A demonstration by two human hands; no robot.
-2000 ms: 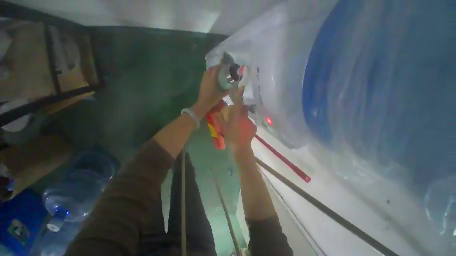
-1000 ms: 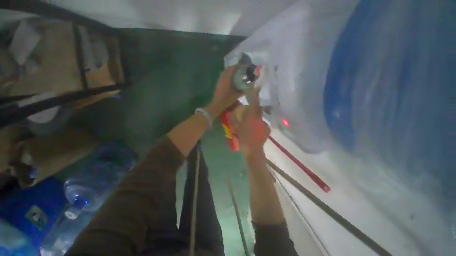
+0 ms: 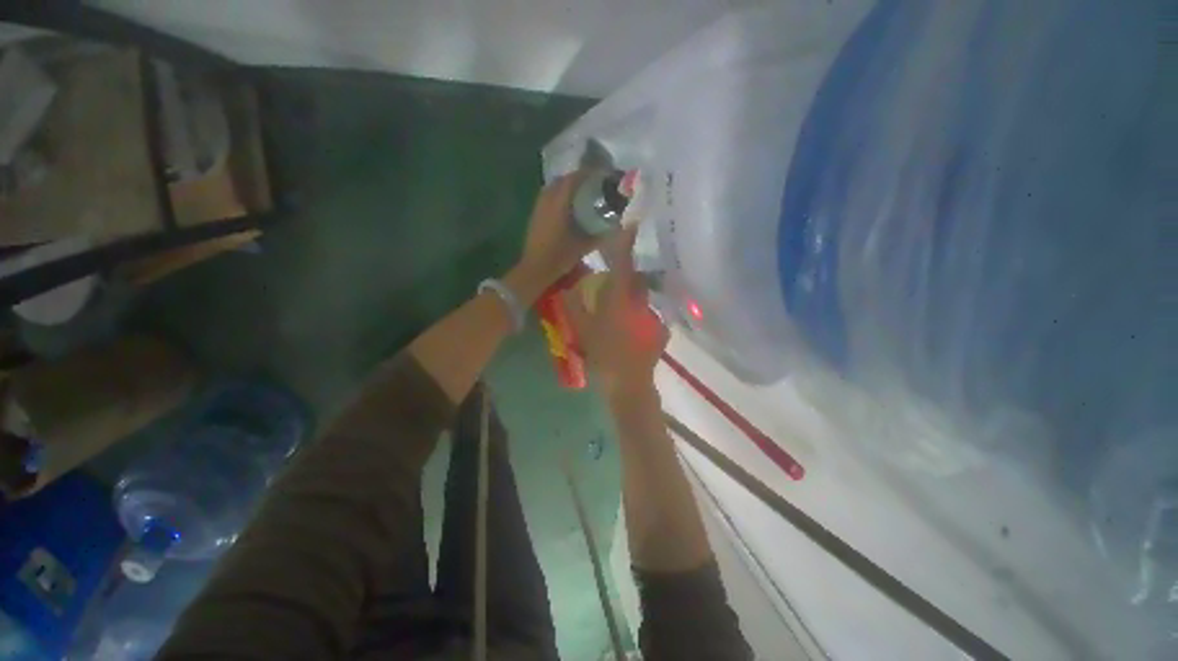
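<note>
My left hand grips a pale green flask upright; its steel rim and dark open mouth face up, under the red-marked tap of the white water dispenser. My right hand is just below it, somewhat blurred, with a finger extended up towards the tap. A cream patch, which looks like the flask lid, shows between its thumb and fingers. The water level inside the flask cannot be made out.
A large blue bottle tops the dispenser, which shows a red light. A red and yellow object and red stick are low beside it. Left are shelved cartons, a spare bottle and a blue crate.
The view shifts right and then back left. The hands, flask and dispenser keep nearly the same places relative to each other.
</note>
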